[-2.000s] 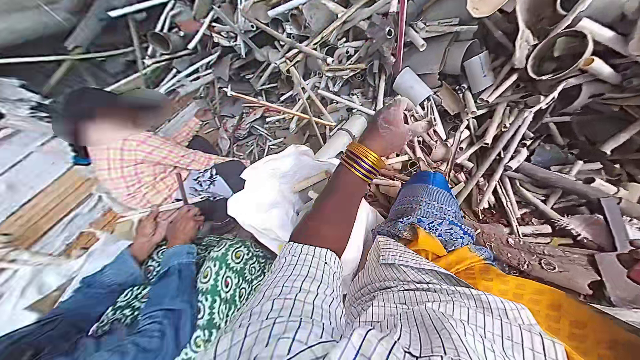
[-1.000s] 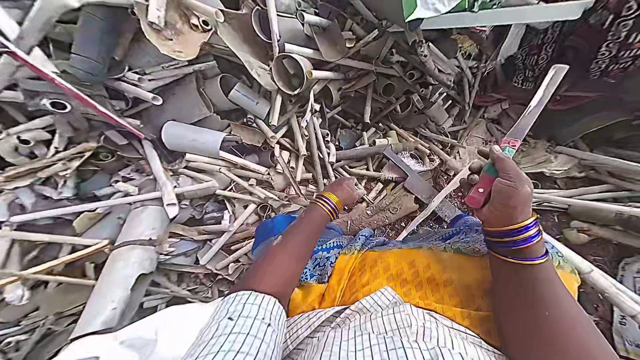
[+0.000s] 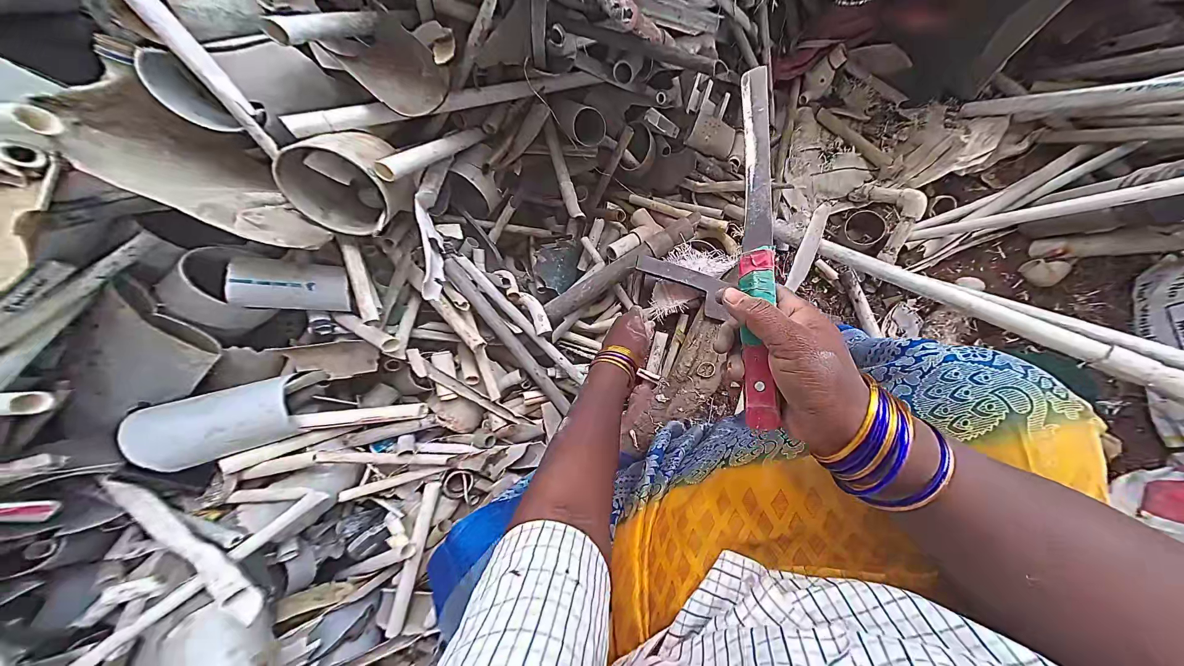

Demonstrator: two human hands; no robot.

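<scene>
My right hand (image 3: pixel 807 365) is closed around the red and green taped handle of a long-bladed knife (image 3: pixel 758 176), whose blade points away from me. A flat dark metal bar (image 3: pixel 683 276) sits beside the handle, its end close to my right thumb; whether the hand holds it too is unclear. My left hand (image 3: pixel 631 335) is low among short pipe pieces, next to a worn wooden block (image 3: pixel 689 388) in front of my lap. Its fingers are partly hidden, and what they touch cannot be made out. Pale fibres (image 3: pixel 689 264) lie just beyond the bar.
Scrap plastic pipes surround me, with a wide pipe ring (image 3: pixel 335 183) and a grey pipe piece (image 3: pixel 208 424) on the left. A long white pipe (image 3: pixel 980 301) runs along the right, near a printed sack (image 3: pixel 1161 310). Yellow and blue cloth (image 3: pixel 768 509) covers my lap.
The view has swung strongly to the right since the first frame. My right hand, with the knife, has moved inward toward my left hand, and the blade now stands more upright. The metal bar has shifted beside the handle.
</scene>
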